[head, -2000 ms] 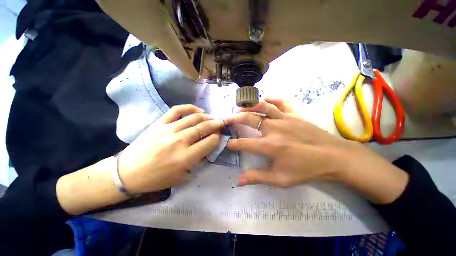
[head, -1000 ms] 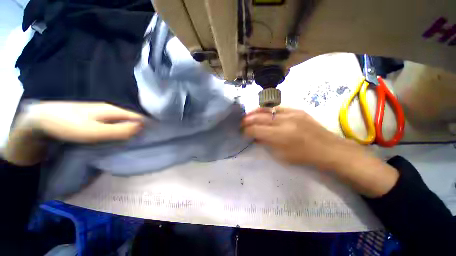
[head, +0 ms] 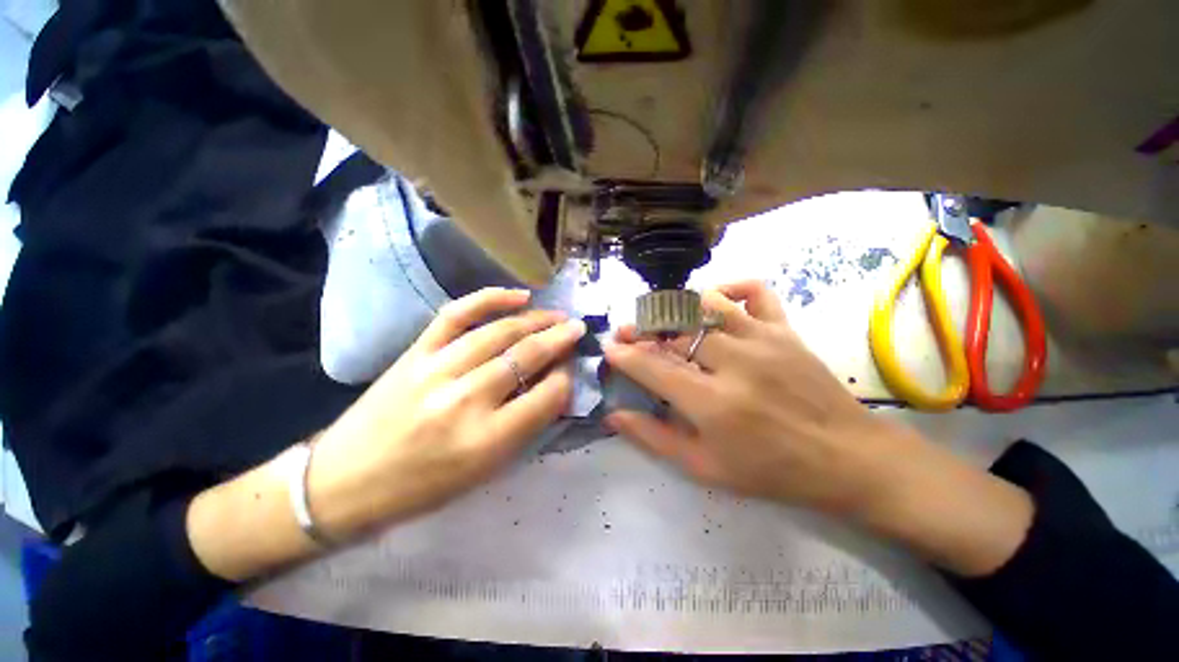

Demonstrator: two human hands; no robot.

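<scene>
A black garment piece (head: 168, 272) lies heaped left of the machine head. Its grey-blue fabric (head: 378, 278) with a dark stitched line shows beside the needle area, and a small part shows between my hands. My left hand (head: 446, 401) lies palm down on the fabric, fingertips just before the presser foot (head: 588, 259). My right hand (head: 763, 401) presses the fabric's right edge below the knurled knob (head: 669, 312). The fingertips of both hands nearly meet. What lies beneath them is mostly hidden.
The cream sewing machine head (head: 828, 117) fills the top, with a yellow warning triangle (head: 634, 29). Scissors (head: 959, 310) with yellow and red-orange handles lie right of the needle. Dark specks dot the pale table (head: 724, 556), which has a ruler along its front edge. Blue crate parts show below.
One second ago my left hand was blurred at the far left over spread grey fabric. It is now beside my right hand at the needle, and the fabric is bunched under both hands.
</scene>
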